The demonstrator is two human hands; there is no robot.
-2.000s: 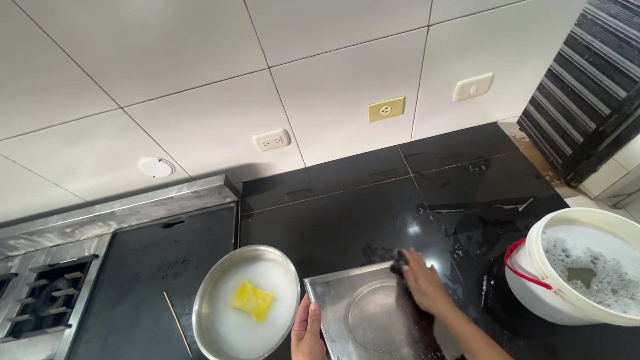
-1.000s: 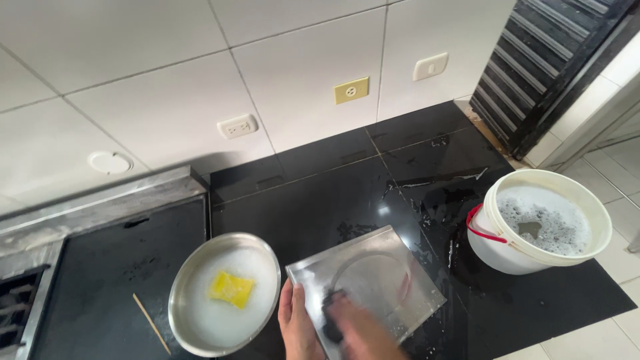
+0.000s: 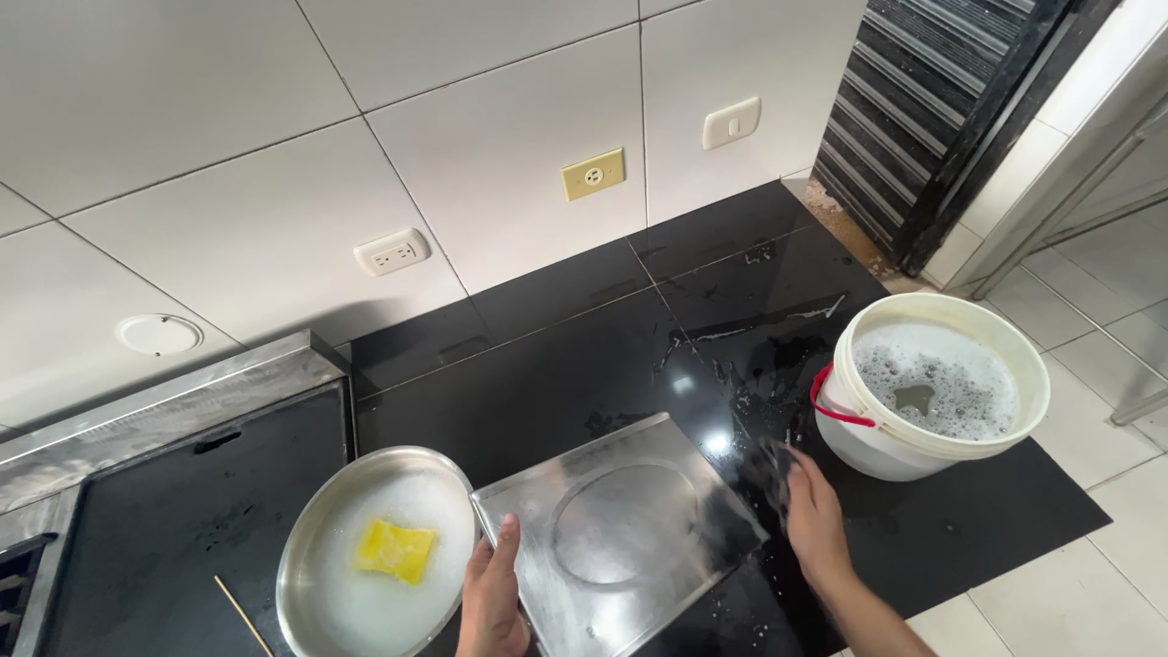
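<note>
My left hand (image 3: 495,584) grips the left edge of a rectangular sheet-metal piece (image 3: 625,525) with an oval pressed into its face, tilted over the black tiled counter. Just off its right edge is my right hand (image 3: 814,511), fingers curled around a dark, blurred scrubbing pad (image 3: 777,470). To the left, a round steel pan (image 3: 306,538) holds cloudy, soapy water, and a yellow sponge (image 3: 395,550) lies in it. A white plastic bucket (image 3: 876,447) with a red handle, full of foamy water, stands to the right of my right hand.
A black griddle (image 3: 201,511) with a steel backsplash (image 3: 173,411) adjoins the counter on the left; a thin wooden stick (image 3: 244,616) lies on it. Behind is a tiled wall with outlets (image 3: 392,253). Water wets the black counter (image 3: 547,365). Tiled floor (image 3: 1127,547) lies beyond its right edge.
My right hand and the dark pad have moved from the metal piece's face to beyond its right edge. My left hand still holds the piece.
</note>
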